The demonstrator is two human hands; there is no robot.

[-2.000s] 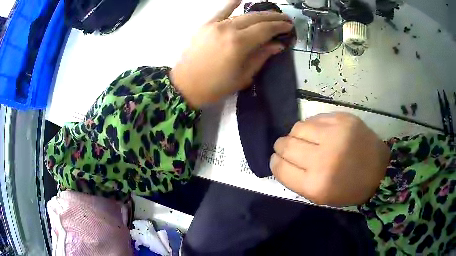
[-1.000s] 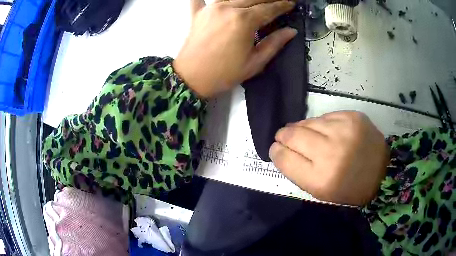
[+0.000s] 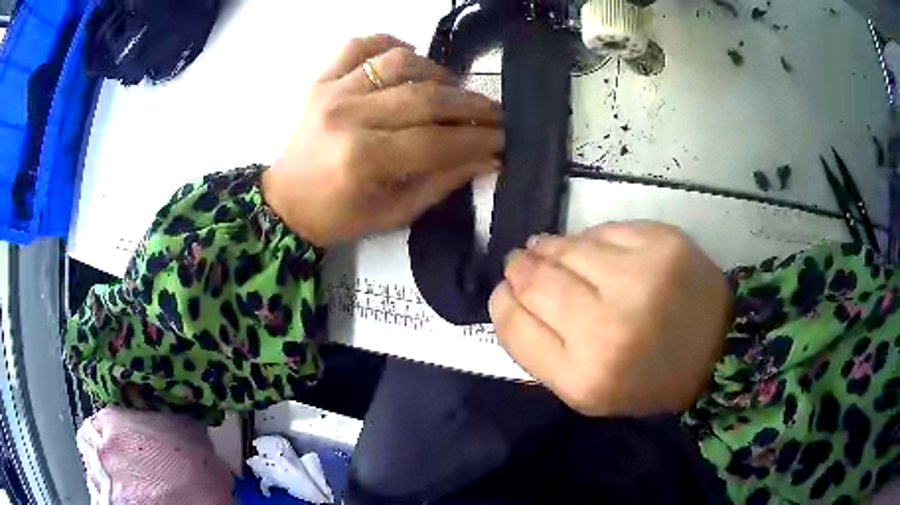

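A black fabric band (image 3: 533, 128) forms a long closed loop that runs from the machine's needle area at the top down to the table's front edge. My left hand (image 3: 395, 138), with a gold ring, lies on the left side of the loop, its fingers reaching into the loop's opening against the right strand. Whether it grips the band is hard to tell. My right hand (image 3: 612, 316) has its fingers closed on the lower right part of the band. The needle and presser foot cannot be made out.
A cream ribbed knob (image 3: 616, 28) stands right of the band's top. Dark snips or tweezers (image 3: 849, 200) lie at far right. Dark lint bits (image 3: 772, 178) lie on the machine bed. A blue bin (image 3: 61, 148) and a black heap (image 3: 148, 37) are at upper left.
The band has opened from a flattened strip into a loop with a gap. My left hand has moved left and down, off the needle area. The view has shifted slightly.
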